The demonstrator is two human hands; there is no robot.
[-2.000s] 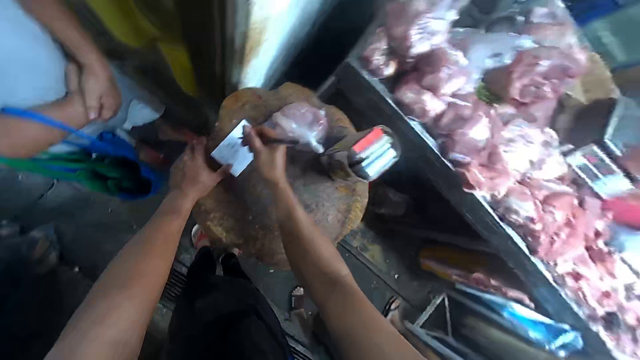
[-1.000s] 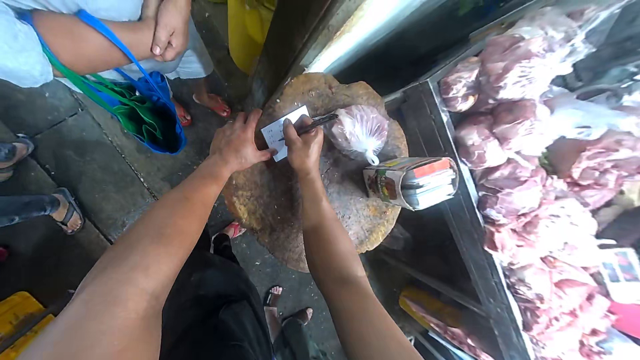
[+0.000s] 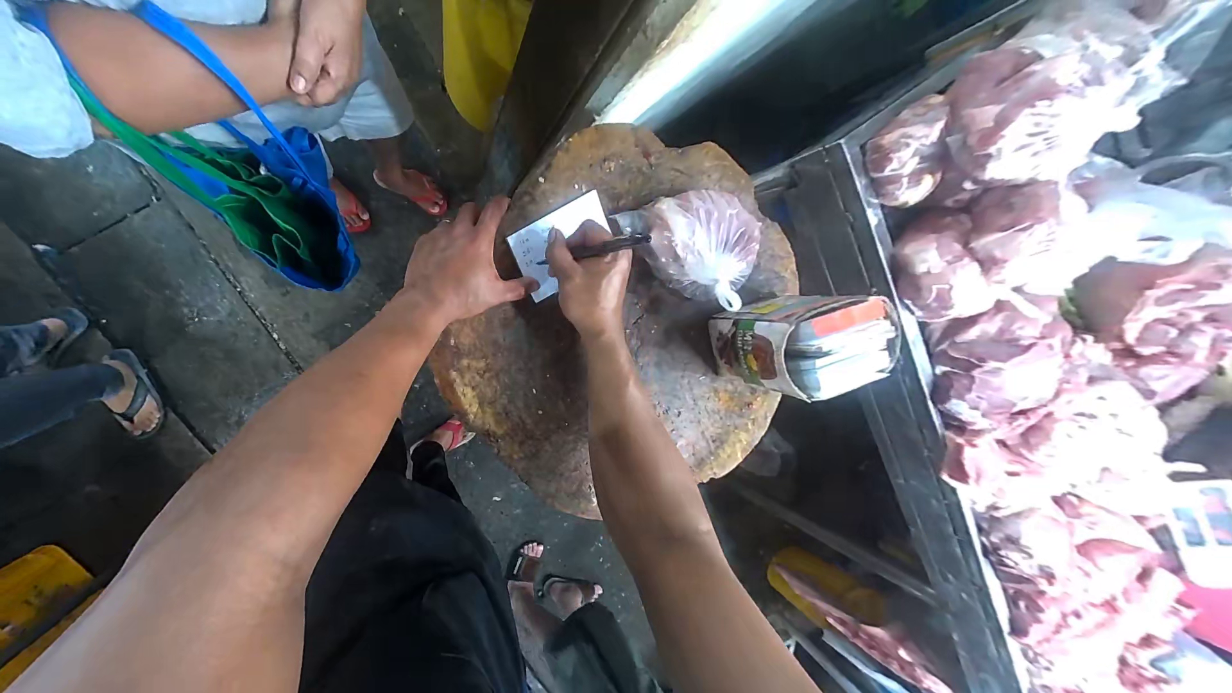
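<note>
A small white sheet of paper (image 3: 560, 236) with some handwriting lies on a worn wooden chopping block (image 3: 539, 404). My right hand (image 3: 595, 279) grips a dark pen (image 3: 611, 246), its tip at the paper. My left hand (image 3: 467, 260) rests at the block's left edge, thumb on the paper's lower corner and fingers spread. Just right of the pen sits a knotted clear plastic bag of meat (image 3: 707, 241). A printed box (image 3: 756, 351) packed with papers or cards stands at the block's right edge.
Bagged and loose raw meat (image 3: 1039, 385) covers a dark-framed stall counter (image 3: 895, 423) at right. A person with clasped hands (image 3: 327, 53) stands at upper left, carrying a blue and green bag (image 3: 289, 212). Other people's sandalled feet (image 3: 135, 395) show at left and below the block.
The view has shifted, bringing more of the blue and green bag and floor into sight. My right hand keeps the pen at the paper, and my left hand stays at its edge.
</note>
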